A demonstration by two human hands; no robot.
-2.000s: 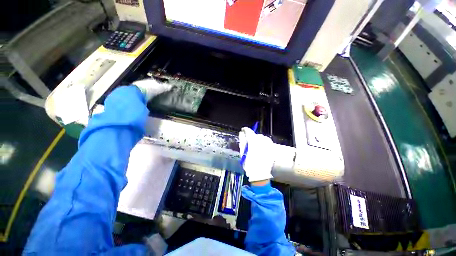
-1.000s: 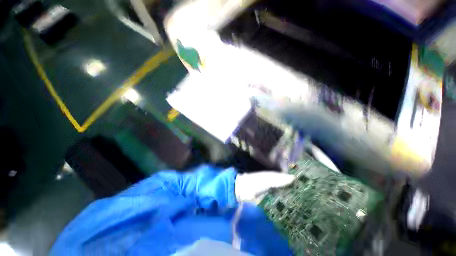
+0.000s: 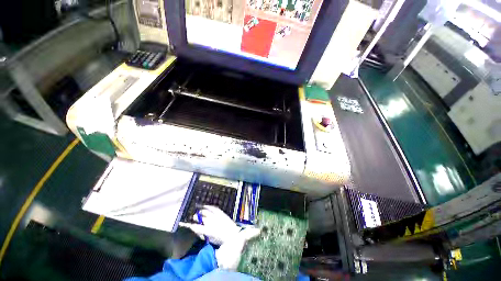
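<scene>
A populated green circuit board (image 3: 274, 247) is tilted up at the bottom centre, its lower edge cut off by the picture. My left hand (image 3: 233, 251), white-gloved, is at the board's left edge with the thumb on it. My right hand (image 3: 217, 224), also white-gloved, overlaps it just above, over the keyboard (image 3: 211, 196). A blue marker pen (image 3: 198, 217) shows among its fingers. The right wrist is hidden, and the two gloves are hard to tell apart where they meet.
The cream machine front edge (image 3: 203, 156) lies ahead, with clamp rails (image 3: 225, 101) in the black opening. A record sheet (image 3: 140, 192) is left, a pen tray (image 3: 249, 202) beside the keyboard. A conveyor (image 3: 368, 142) bears another board (image 3: 349, 104); a black ribbed rack (image 3: 354, 206) stands right.
The view swung left and down, then back to the machine. The board seen between the rails at first is gone from there. A board is now at the bottom centre, with both gloves close together.
</scene>
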